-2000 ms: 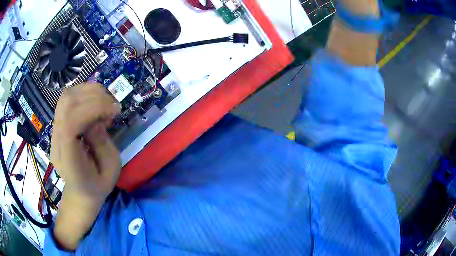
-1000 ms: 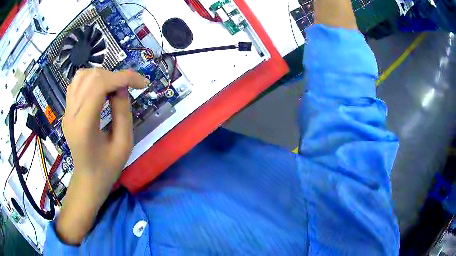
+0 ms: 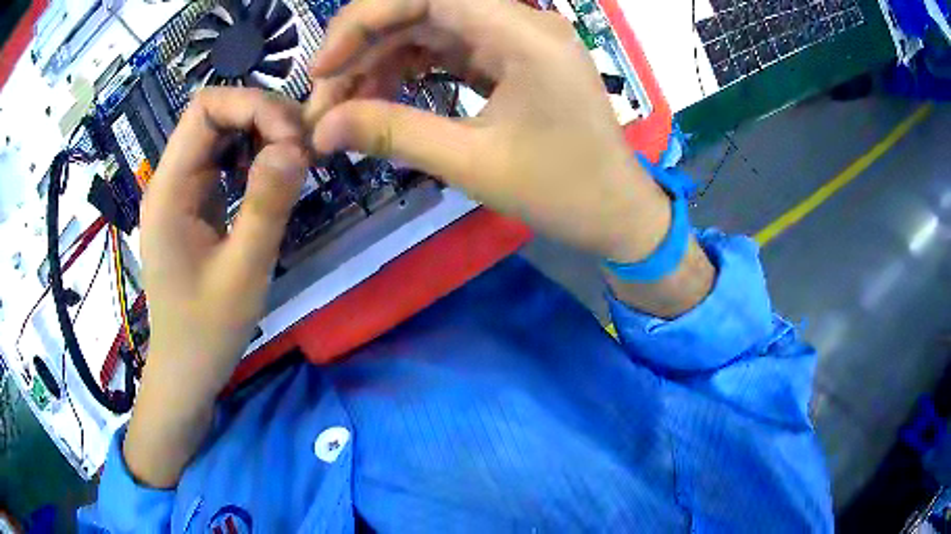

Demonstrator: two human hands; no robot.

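Observation:
My left hand (image 3: 224,224) is bare, over the left part of the motherboard (image 3: 344,193), thumb and index finger bent together. My right hand (image 3: 521,130), with a blue wrist strap (image 3: 667,235), reaches in from the right. The fingertips of both hands meet above the board. Whether they hold a small part is hidden by the fingers. A black cooling fan (image 3: 238,44) sits on metal fins just behind the hands. The board lies on a white panel (image 3: 29,214) with a red-orange edge frame (image 3: 417,287).
A white sheet with rows of black rectangles (image 3: 777,37) lies on the green mat (image 3: 798,99) at upper right. A thick black cable (image 3: 61,266) and red and yellow wires (image 3: 117,282) lie left. A grey floor with a yellow line (image 3: 845,172) shows right.
My right hand has come back from the upper right to meet my left hand over the board. The panel and fan appear shifted a little to the right in the view.

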